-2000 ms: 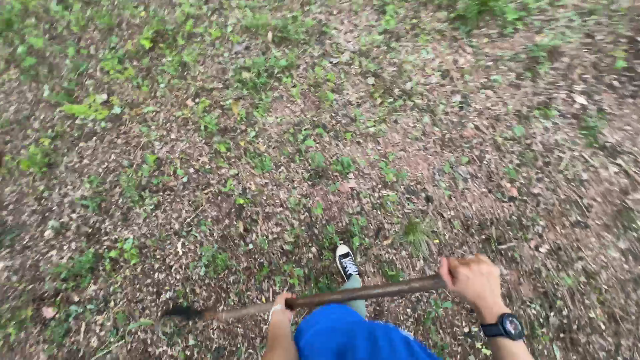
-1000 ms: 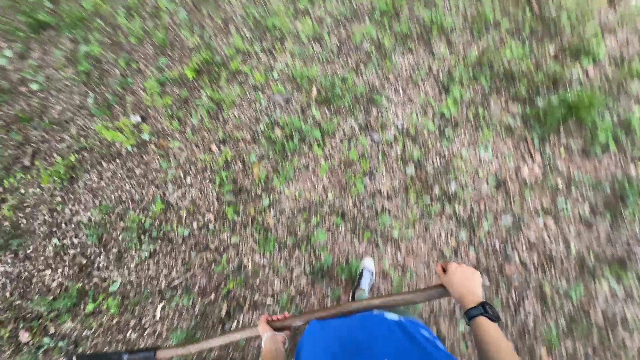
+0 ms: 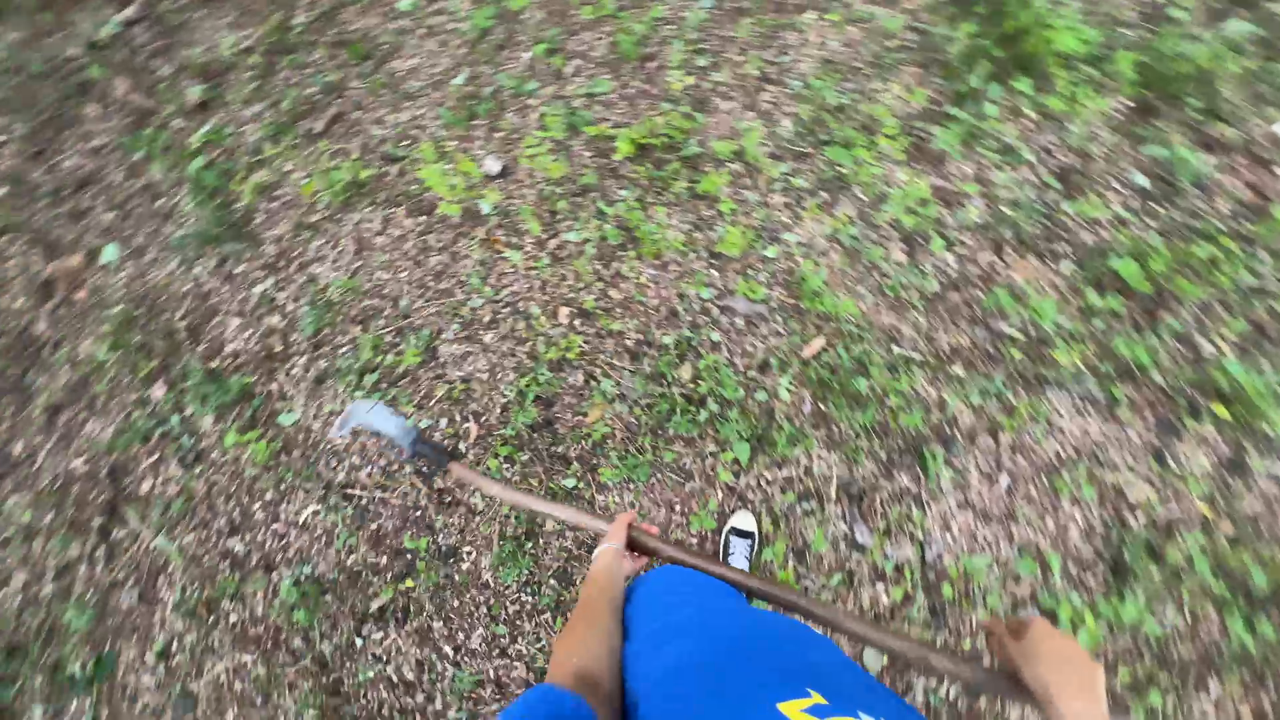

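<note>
A long wooden handle point(image 3: 810, 607) slants across my body, from the lower right up to the left. At its far left end is a curved metal blade point(image 3: 378, 422), joined by a dark socket point(image 3: 430, 453) and held over the leaf litter. My left hand point(image 3: 622, 545) is closed around the middle of the shaft, just left of my blue shirt. Toward the other end, at the lower right, my right hand point(image 3: 1045, 660) grips the handle; it is blurred, and the handle's end there is hard to make out.
Dry leaves point(image 3: 480, 370) and low green seedlings point(image 3: 730, 400) cover the ground. A small pale stone or similar lump point(image 3: 492, 165) lies further ahead. Denser greenery point(image 3: 1040, 50) grows at the upper right. One black and white sneaker point(image 3: 740, 540) shows below the shirt.
The blade end has swung up and forward on the left, and my right hand has dropped toward the lower right. Both hands remain on the handle. The view has shifted over the ground.
</note>
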